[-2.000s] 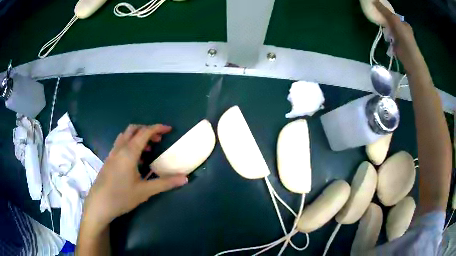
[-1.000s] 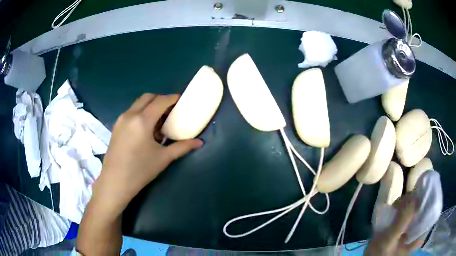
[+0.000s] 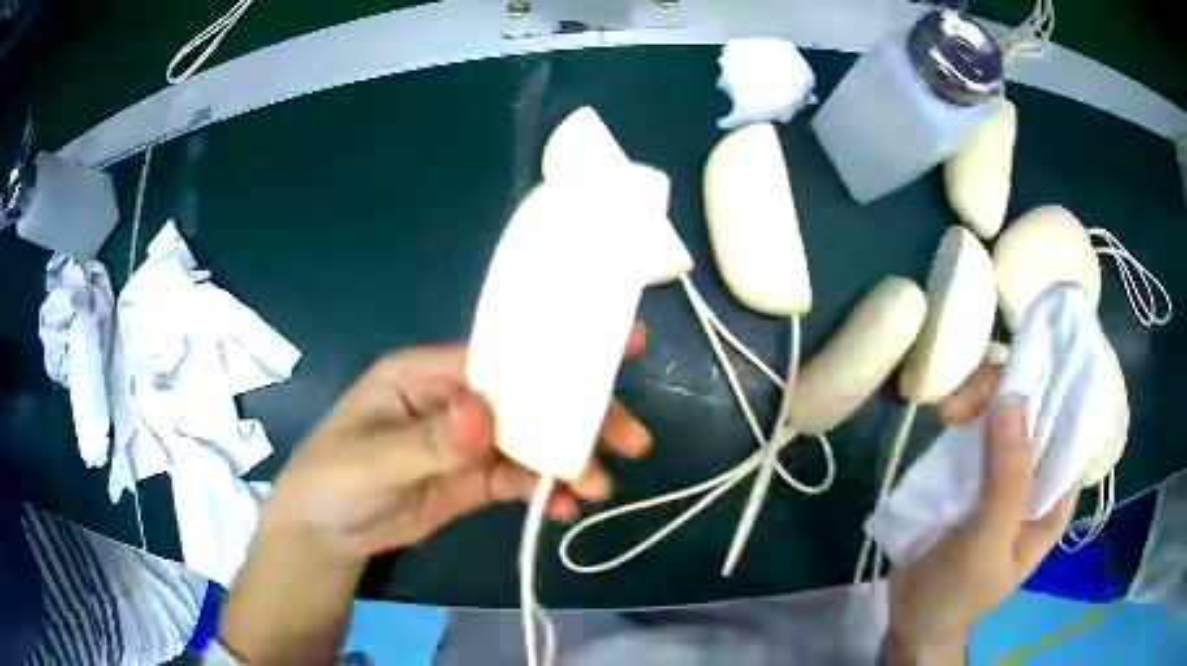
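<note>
My left hand (image 3: 404,455) holds a cream wired mouse (image 3: 560,325) raised near the camera; it glares white and its cable (image 3: 531,572) hangs down from the lower end. Behind it, another mouse (image 3: 582,146) lies on the bench, partly hidden. My right hand (image 3: 983,520) holds a crumpled white wiping cloth (image 3: 989,449) at the right, over part of the group of mice. A half-moon mouse (image 3: 758,221) lies on edge in the middle, with looped cables (image 3: 677,501) below it. Several more mice (image 3: 957,312) lie close together at the right.
A dispenser bottle (image 3: 898,111) and a small white wad (image 3: 765,81) stand near the rail (image 3: 391,55). At the left are another bottle (image 3: 72,206) and a pile of white wipes (image 3: 195,377). A striped sleeve (image 3: 91,586) shows at the lower left.
My left hand has lifted its mouse off the bench towards the camera. My right hand with the cloth has moved left and up over the right group. The view has shifted slightly.
</note>
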